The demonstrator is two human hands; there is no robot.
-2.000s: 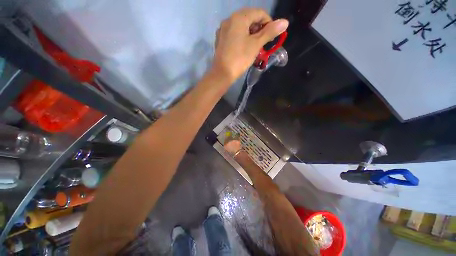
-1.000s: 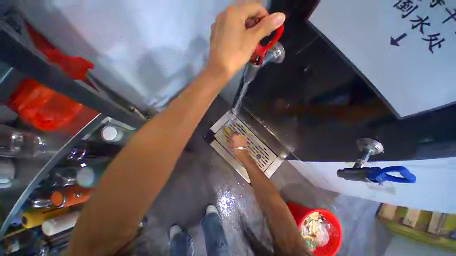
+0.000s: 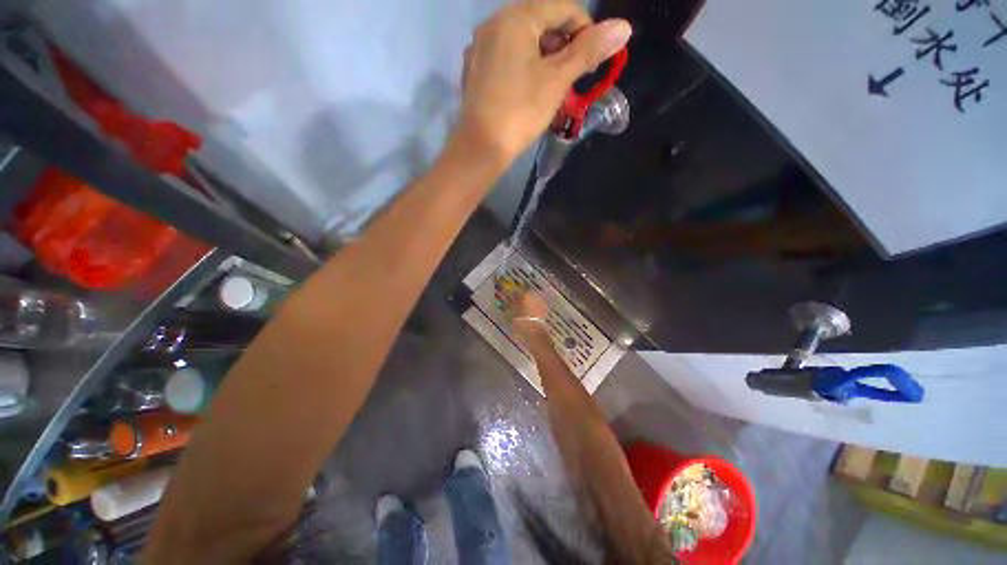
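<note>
My left hand [image 3: 528, 75] grips the loop lever of the red-handled tap [image 3: 600, 91], with thumb and fingers closed on it. A thin water stream [image 3: 529, 208] runs from the spout. My right hand [image 3: 531, 307] is low at the pale slotted drip tray [image 3: 570, 337], below the spout. It holds a small greenish-yellow cup [image 3: 509, 290] in the stream. The cup is small and blurred, and the fingers partly hide it.
The black dispenser [image 3: 674, 254] has a blue-handled tap [image 3: 872, 384] at the right. A red bucket [image 3: 746, 508] of mixed waste stands beside my right forearm. Bottle shelves [image 3: 83, 320] with a red plastic bag [image 3: 94, 234] are at the left. The floor [image 3: 442, 386] is wet.
The stream still runs, with my left hand still on the lever. My right hand and the cup have shifted slightly over the tray. The view has moved a little.
</note>
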